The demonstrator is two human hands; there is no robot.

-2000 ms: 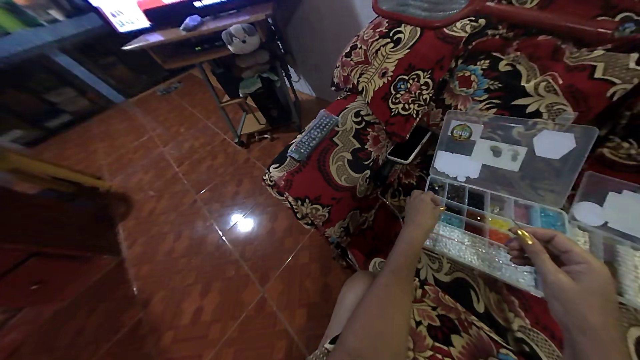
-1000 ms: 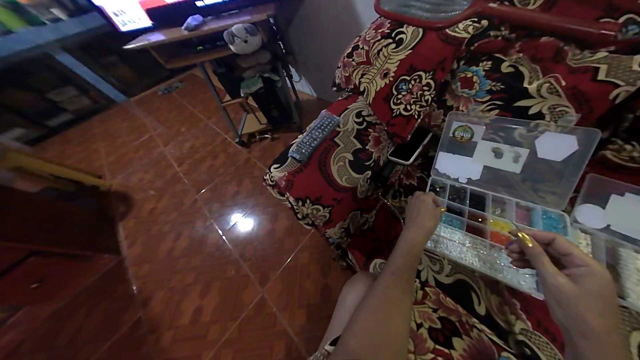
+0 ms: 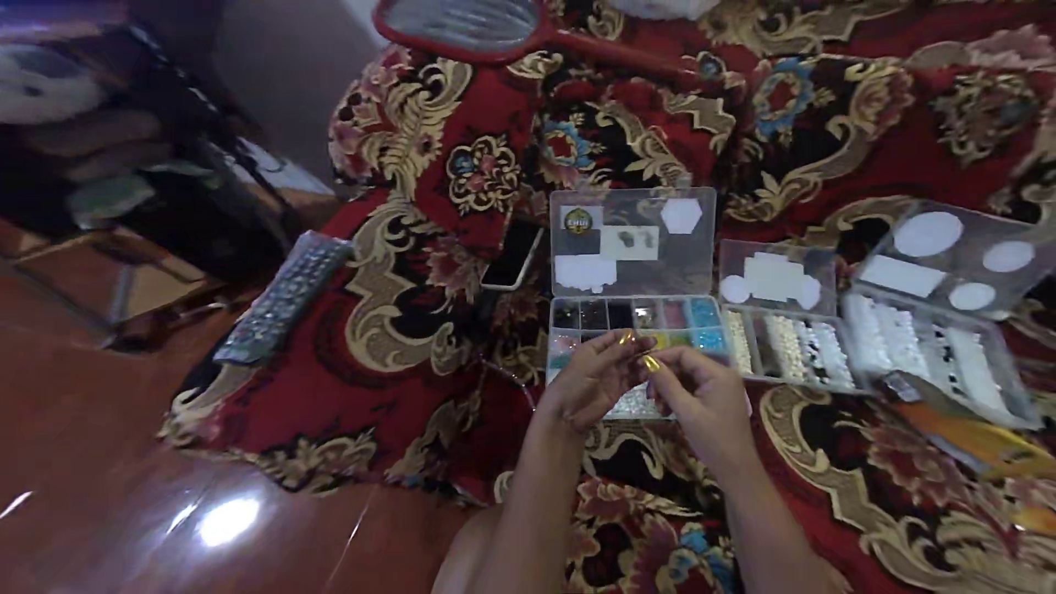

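My left hand (image 3: 596,375) and my right hand (image 3: 697,392) meet fingertip to fingertip above an open clear plastic bead box (image 3: 701,337). The thumb and fingers of each hand are pinched together, with gold polish on the nails. Something tiny seems to be between the fingertips, too small to name. Coloured beads fill the box's compartments, and clear beads (image 3: 635,404) lie at its near side, partly hidden by my hands. Its raised lid (image 3: 577,285) bears white paper shapes and a round sticker. Beside it, to the right, stand a smaller open bead box (image 3: 788,351) and another open bead box (image 3: 932,351).
The boxes rest on a red patterned sofa cover (image 3: 313,421). A phone (image 3: 513,254) and a plastic-wrapped remote control (image 3: 285,297) lie to the left. A red racket (image 3: 544,37) is at the back, an orange packet (image 3: 973,433) at the right. A wooden stand (image 3: 107,280) is on the tiled floor.
My hands were apart over the bead box and are now together at the fingertips. The view has swung right, showing more of the boxes there.
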